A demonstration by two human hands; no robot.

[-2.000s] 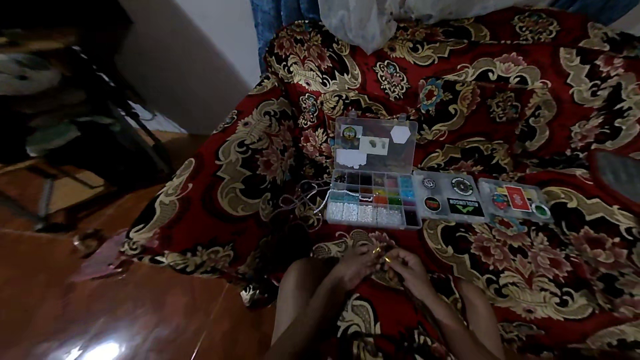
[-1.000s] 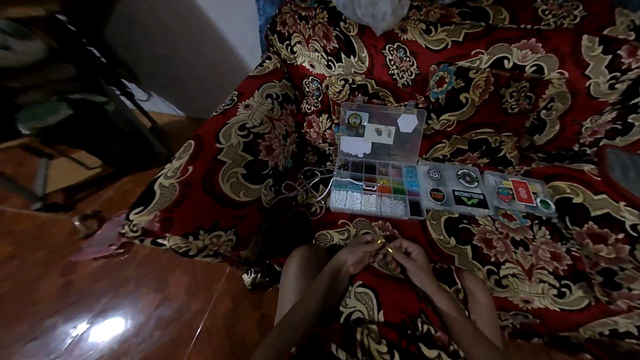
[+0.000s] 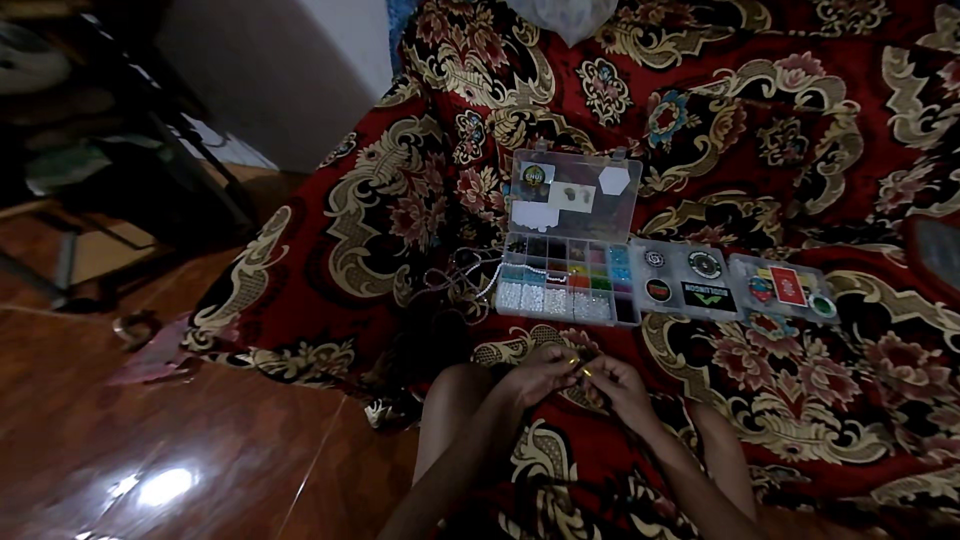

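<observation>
My left hand [image 3: 546, 373] and my right hand [image 3: 613, 382] are close together above my lap, thumbs and index fingers pinched. Small yellow glints show at both sets of fingertips; whether these are nails or a held piece, I cannot tell. Anything thin between the fingers is too small to make out. Just beyond the hands lies an open clear plastic bead organizer [image 3: 559, 321], its lid raised at the back. Its compartments hold white, clear, blue, green, red and dark beads. A strand of white beads [image 3: 491, 279] runs over its left part and down its left side.
Two closed plastic cases with stickers, a larger one [image 3: 679, 300] and a smaller one [image 3: 814, 276], lie right of the organizer. A patterned red cloth [image 3: 750, 360] covers the seat. A whitish bag [image 3: 566, 15] is at the back. Tiled floor [image 3: 247, 442] and dark furniture are left.
Both hands stay close together over the lap, with only slight finger movement. The organizer, the strand and the cases keep their places on the cloth.
</observation>
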